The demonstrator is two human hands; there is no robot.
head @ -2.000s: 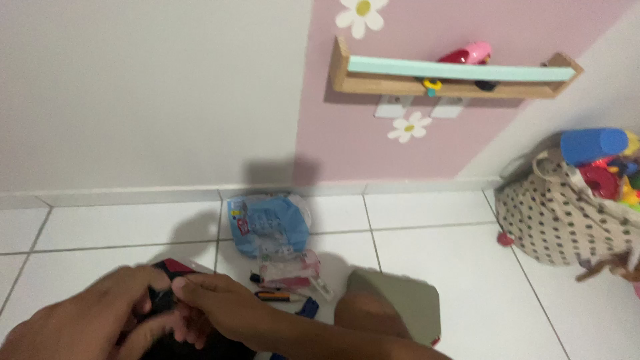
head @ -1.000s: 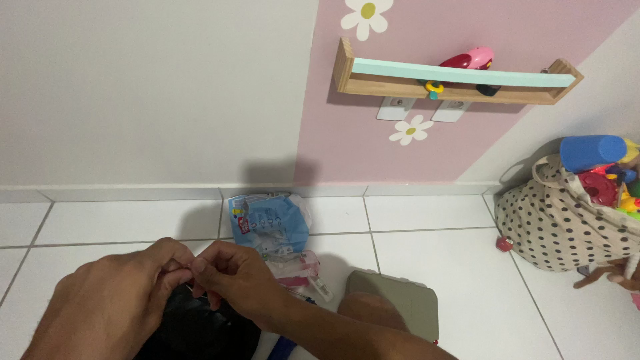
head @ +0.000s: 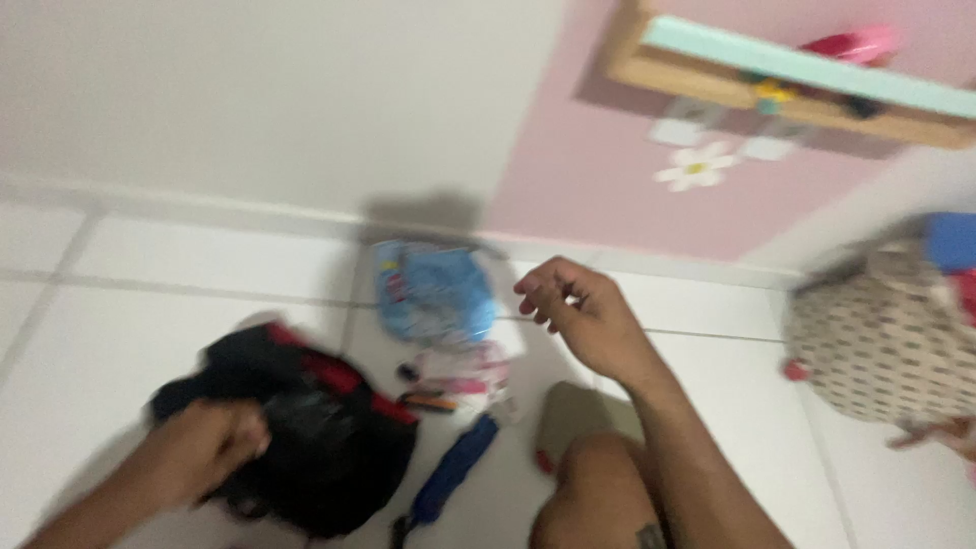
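My left hand (head: 217, 450) is blurred, its fingers curled, over the left side of a black and red fabric bag (head: 328, 427) on the floor; whether it holds anything cannot be told. My right hand (head: 576, 309) is raised to the right of a blue plastic package (head: 438, 293), fingers loosely bent, with nothing visible in it. Below the package lie a pink and clear packet (head: 465, 370) and a thin orange and black item (head: 428, 402). A folded blue umbrella (head: 455, 473) lies between the bag and my knee.
A grey-green flat object (head: 576, 419) lies by my knee. At the right stands a dotted fabric basket (head: 877, 343) holding toys, with a blue container (head: 951, 240). A wooden shelf (head: 686, 80) with small items hangs on the wall above two white outlets (head: 679, 126).
My hands, together earlier, have moved apart, the right one to the right and upward in view. The black and red bag and the blue umbrella now show more fully. The view has shifted and blurred.
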